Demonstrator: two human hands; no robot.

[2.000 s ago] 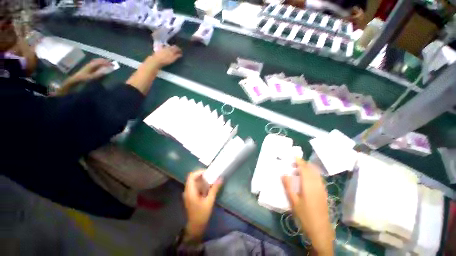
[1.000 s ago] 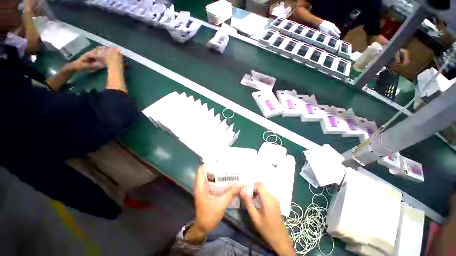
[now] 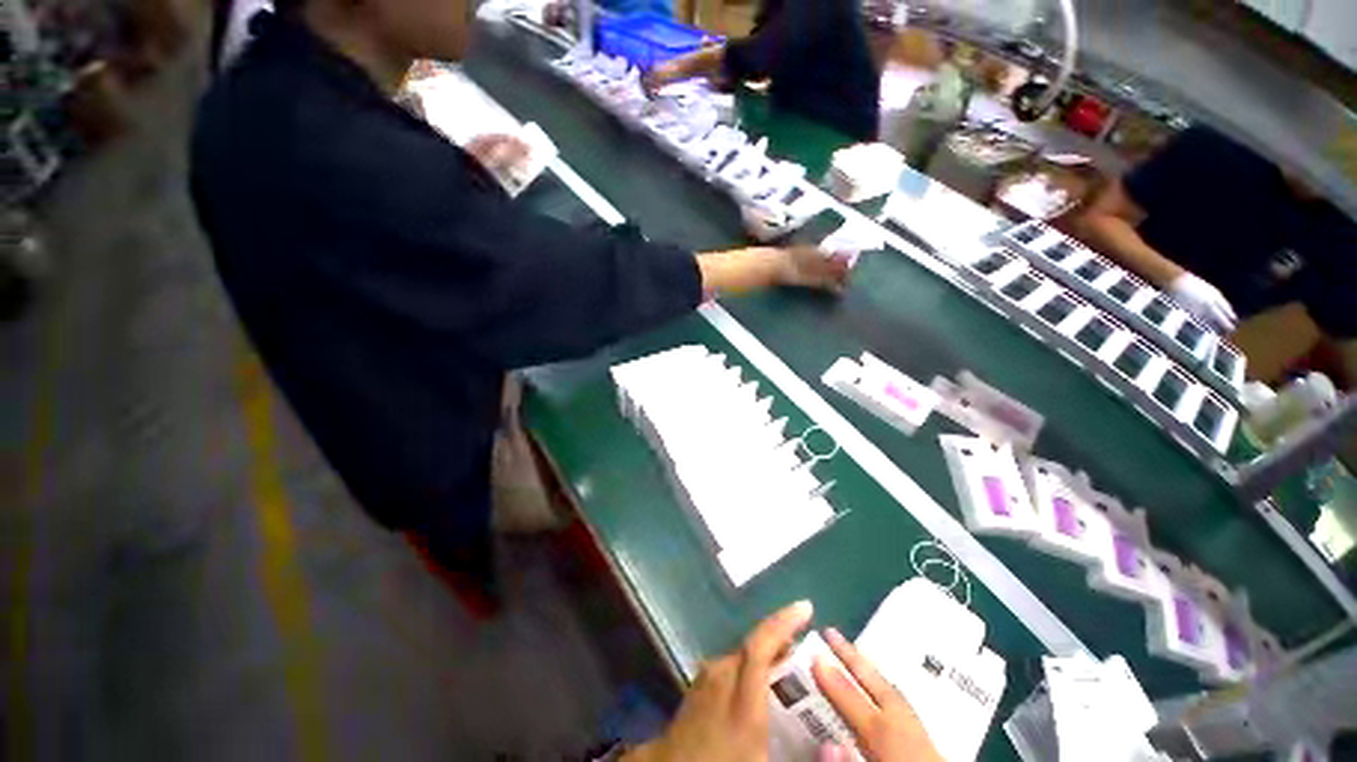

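Observation:
My left hand (image 3: 729, 700) is at the bottom centre, its fingers on the left side of a small white carton (image 3: 807, 694) with a dark label block and barcode. My right hand (image 3: 881, 712) lies over the carton's right side; its wrist is cut off by the bottom edge. Just beyond is a flat white pile (image 3: 941, 655) with small dark print. A fanned, zigzag row of plain white packs (image 3: 722, 454) stands ahead and left of my hands. Two thin rubber bands (image 3: 939, 566) lie above the flat pile.
Purple-printed cartons (image 3: 1060, 517) lie beyond the pale metal strip (image 3: 804, 390). Loose white leaflets (image 3: 1094, 707) are at lower right. A worker in dark clothes (image 3: 402, 283) stands at left, one arm reaching across the belt. A slotted tray (image 3: 1109, 335) and another worker's gloved hand (image 3: 1200, 301) are at far right.
The view has swung left and up, so the table contents appear lower and further right. The neighbour's arm has reached across the belt. The carton stays in my hands, now low in the picture.

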